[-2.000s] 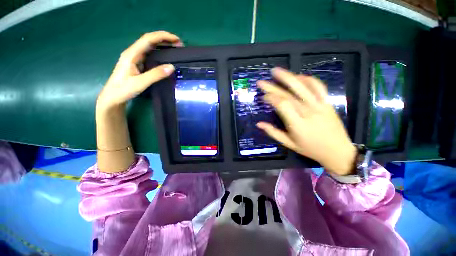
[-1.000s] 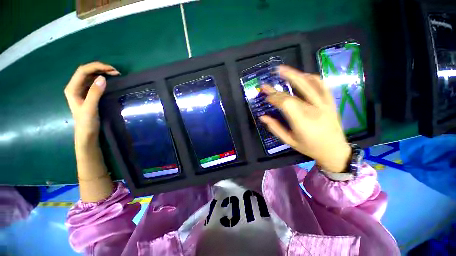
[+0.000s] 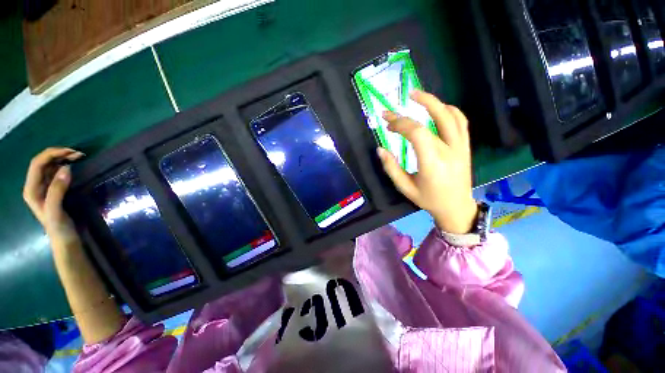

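A black foam tray (image 3: 232,120) lies tilted on the green bench top with phones in its slots. Three phones, the left one (image 3: 149,237), the second (image 3: 219,207) and the third (image 3: 310,164), show dark screens with green and red blocks at the bottom. The rightmost phone (image 3: 394,102) shows a bright screen with green border and diagonals. My right hand (image 3: 437,164) is over this phone, fingers spread, fingertips at its screen; exact contact is unclear. My left hand (image 3: 52,193) holds the tray's left end, thumb on the near side.
Another black foam tray (image 3: 543,102) with dark phones stands at the right. A brown board (image 3: 95,36) lies beyond the white rail (image 3: 138,55) at upper left. Blue sleeves or clothing of another person (image 3: 605,204) show at the right, above the blue floor (image 3: 452,291).
The tray appears further left and more tilted, with the view shifted. My right hand has moved from the second phone to the third, then to the rightmost. The third phone now shows green and red blocks.
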